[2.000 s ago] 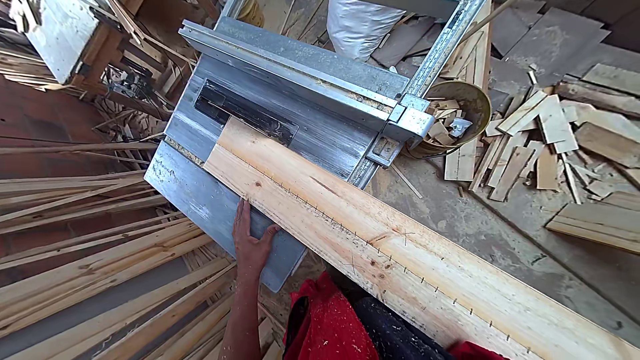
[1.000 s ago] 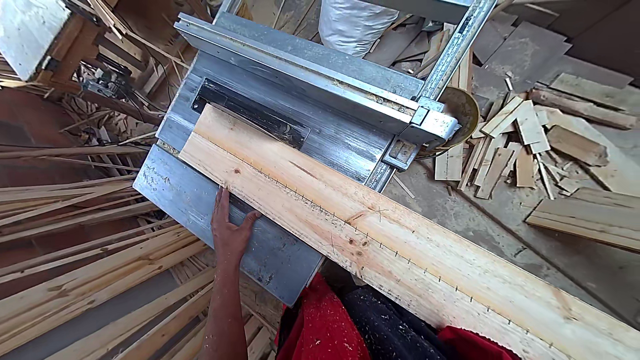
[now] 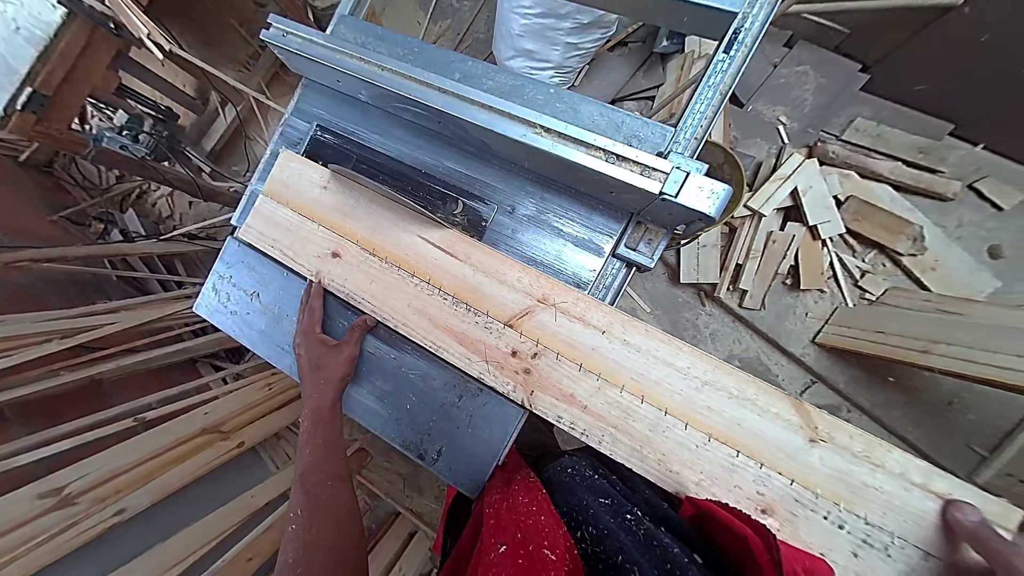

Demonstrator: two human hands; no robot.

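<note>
A long pine board (image 3: 512, 320), marked with a row of short ticks along a lengthwise line, lies over the metal table of a table saw (image 3: 552, 232). Beside its upper edge shows part of the saw blade (image 3: 392, 192) in the dark throat plate (image 3: 472, 210). The rip fence (image 3: 480, 104) stands beyond, apart from the board. My left hand (image 3: 328, 344) rests on the lower table, fingertips against the board's near edge, thumb spread. At the lower right my right hand (image 3: 980, 536) is partly in view, its thumb on top of the board's end; its other fingers are hidden.
Long wood strips (image 3: 144, 480) lie at the left. Wood offcuts (image 3: 808, 232) are heaped on the floor at the right, near a stack of boards (image 3: 928, 336) and a round container (image 3: 724, 184). A white sack (image 3: 544, 40) stands behind the saw.
My right hand has come into view at the board's end. My left hand remains by the near edge. The board has shifted a little relative to the throat plate, showing part of the blade.
</note>
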